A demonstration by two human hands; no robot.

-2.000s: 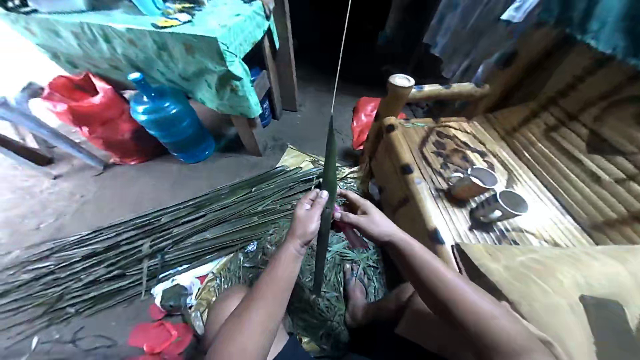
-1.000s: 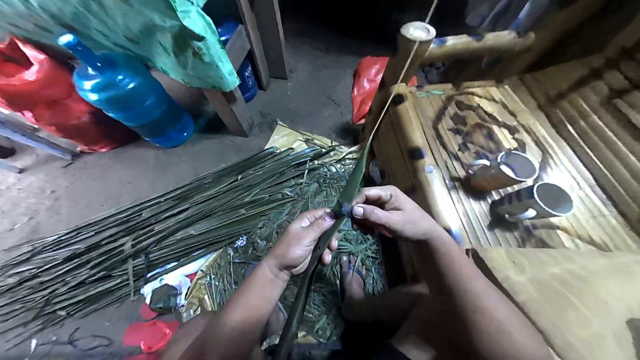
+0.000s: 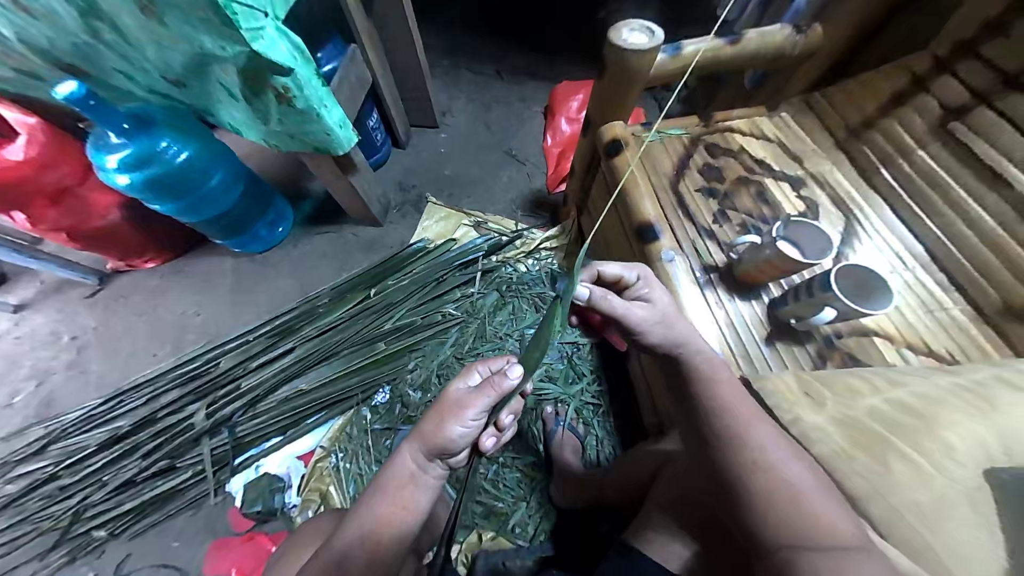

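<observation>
A long green palm leaflet (image 3: 541,340) runs up between my hands, and a thin pale midrib strand (image 3: 640,156) rises from it toward the upper right. My left hand (image 3: 472,408) is closed around the lower part of the leaf, thumb on top. Farther up, my right hand (image 3: 628,304) pinches the leaf between thumb and fingers. Something red, partly hidden, shows under the right hand; what it is I cannot tell. Below, leaf scraps (image 3: 504,472) cover the ground around my sandalled foot (image 3: 564,448). A pile of long palm leaflets (image 3: 264,376) lies to the left.
At the right stands a bamboo bench (image 3: 720,320) with two mugs (image 3: 784,252) and a tan cushion (image 3: 896,424). A cloth-covered table (image 3: 264,96), a blue water jug (image 3: 192,172) and a red bag (image 3: 72,192) are at the upper left. Another red bag (image 3: 560,132) sits behind the bench post.
My hands have moved apart along the leaf, the right one now higher than the left. Two seconds ago they were close together. The view has shifted closer to the bench.
</observation>
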